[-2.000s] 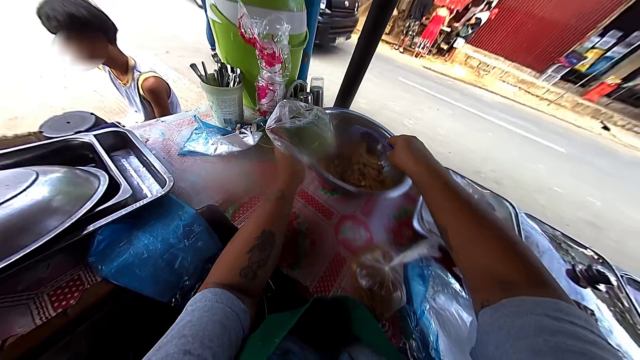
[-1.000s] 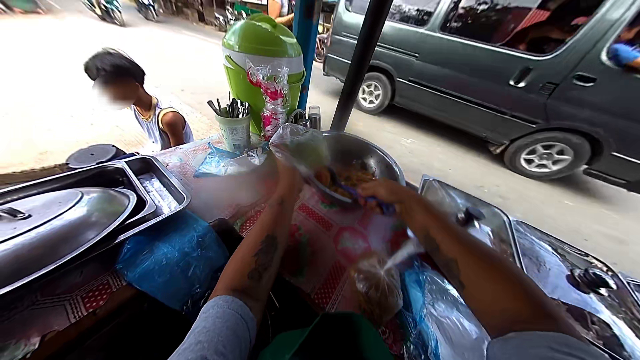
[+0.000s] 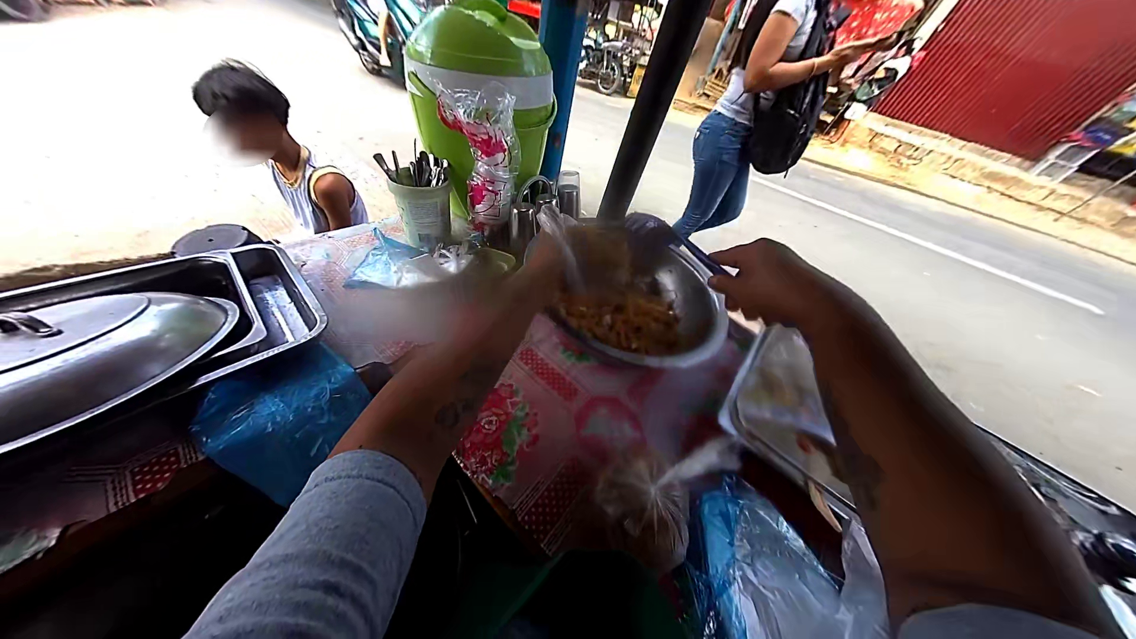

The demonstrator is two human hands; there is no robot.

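Note:
A steel bowl (image 3: 697,333) with brown, shredded-looking food (image 3: 626,321) stands on the red patterned tablecloth (image 3: 541,373). My left hand (image 3: 543,257) is at the bowl's left side, holding a clear plastic bag (image 3: 581,253) over it; blur hides the fingers. At the right rim, my right hand (image 3: 768,280) grips the dark blue handle of a utensil (image 3: 697,253). The utensil's head reaches toward the mouth of the bag and is blurred. A tied clear bag with brownish contents (image 3: 648,510) lies nearer to me.
At left are steel trays (image 3: 293,306) with an oval lid (image 3: 115,346) and a blue plastic bag (image 3: 280,417). A cup of cutlery (image 3: 424,209), a green drink cooler (image 3: 479,71) and a dark post (image 3: 652,111) stand behind. People (image 3: 324,191) are beyond the table. Another tray (image 3: 754,390) is at right.
My right hand has lifted from low in the bowl to above its right rim, raising the utensil toward the bag. The van has left the view; a person with a backpack now shows on the road.

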